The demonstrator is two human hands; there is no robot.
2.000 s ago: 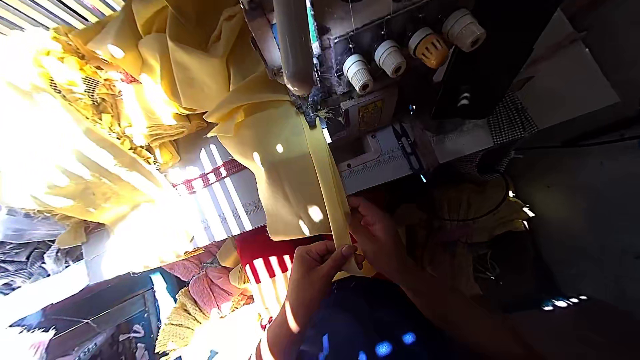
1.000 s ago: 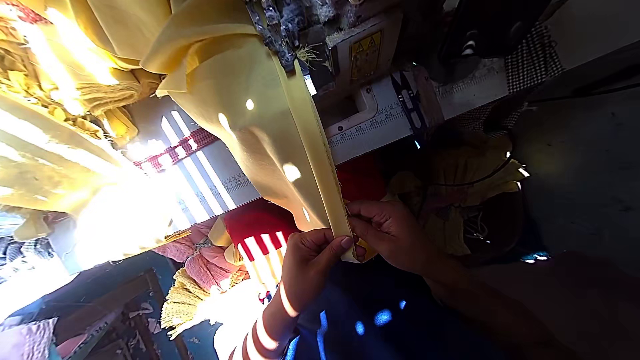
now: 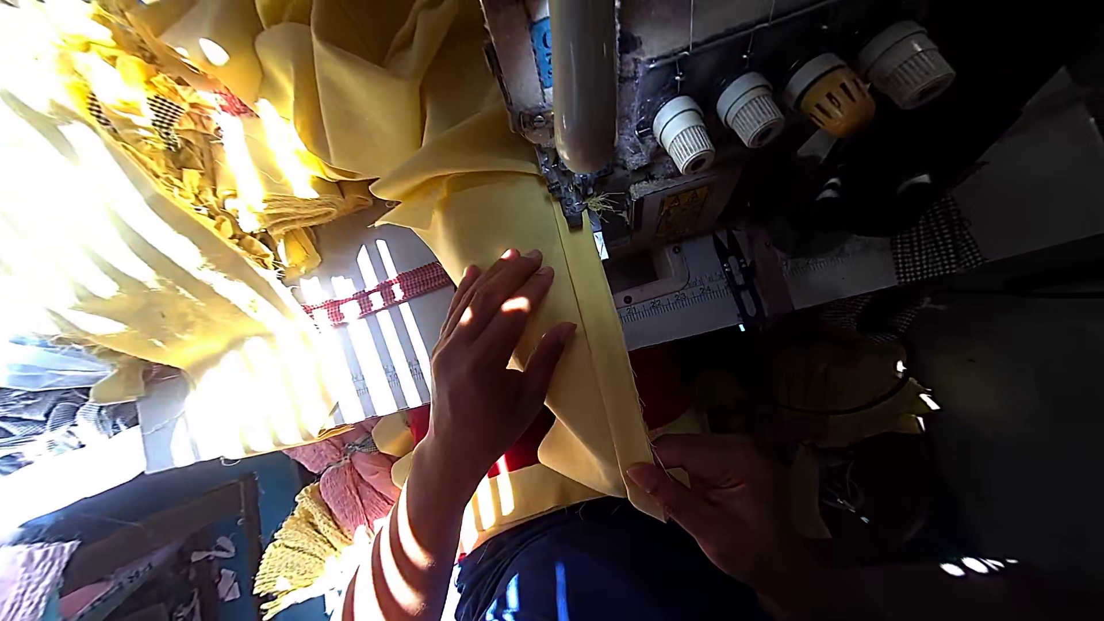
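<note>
A length of yellow fabric with a folded strip along its right edge runs from beneath the presser foot of a sewing machine down towards me. My left hand lies palm down on the fabric, fingers spread and pointing up towards the foot. Near my lap, my right hand pinches the lower end of the folded edge between thumb and fingers. Loose thread ends hang beside the foot. The needle cannot be made out.
Tension dials line the machine front. Thread snips lie on the ruler-marked table edge. Bunched yellow cloth fills the upper left, near a red checked strip. Pink and yellow cloth bundles sit below the table.
My left hand has let go of the fabric's lower end, beside my right hand, and moved up to lie on the cloth. My right hand still holds the end. The view has shifted.
</note>
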